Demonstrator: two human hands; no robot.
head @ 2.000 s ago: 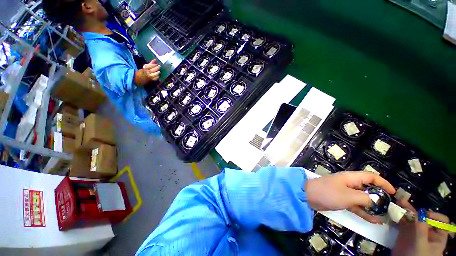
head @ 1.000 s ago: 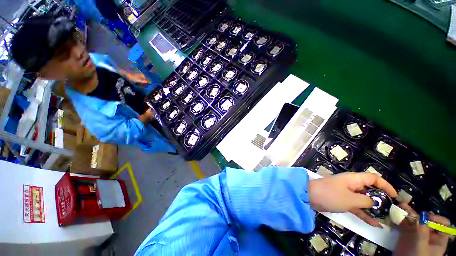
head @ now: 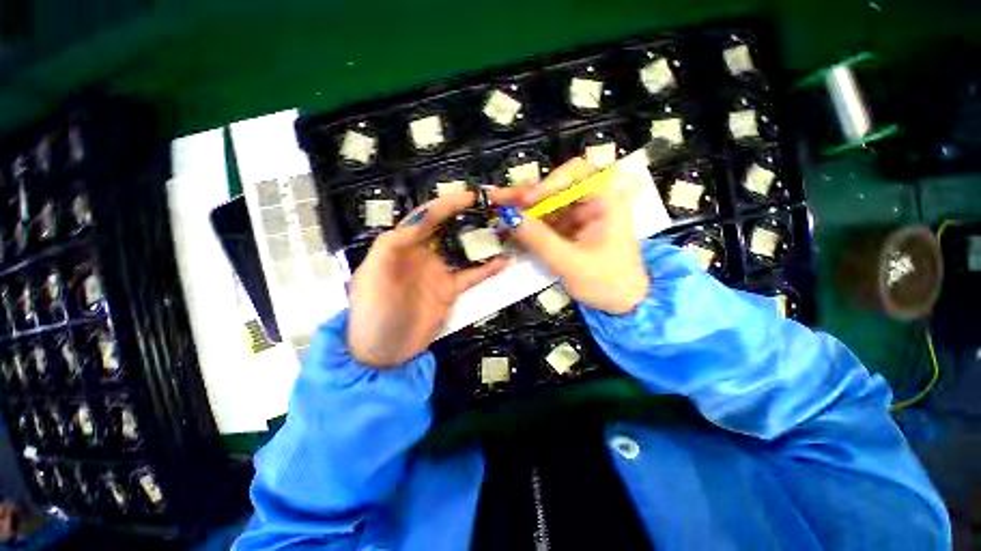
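Note:
My left hand holds a round black module between thumb and fingers, with a pale square on its face. My right hand holds a slim yellow tool, its blue end by the fingertips near the module. The fingers partly hide the contact between the hands and the module. A white strip lies under both hands, across a black tray of round modules with pale squares.
White sheets with grey squares and a black flat object lie left of the tray. Farther left is another black module tray. On the right are a silver wire spool, a round brown pot and a yellow-green cable.
The view has swung from the aisle and the other person to the bench before me. The module and yellow tool are still in my hands; the pale piece between them no longer shows separately.

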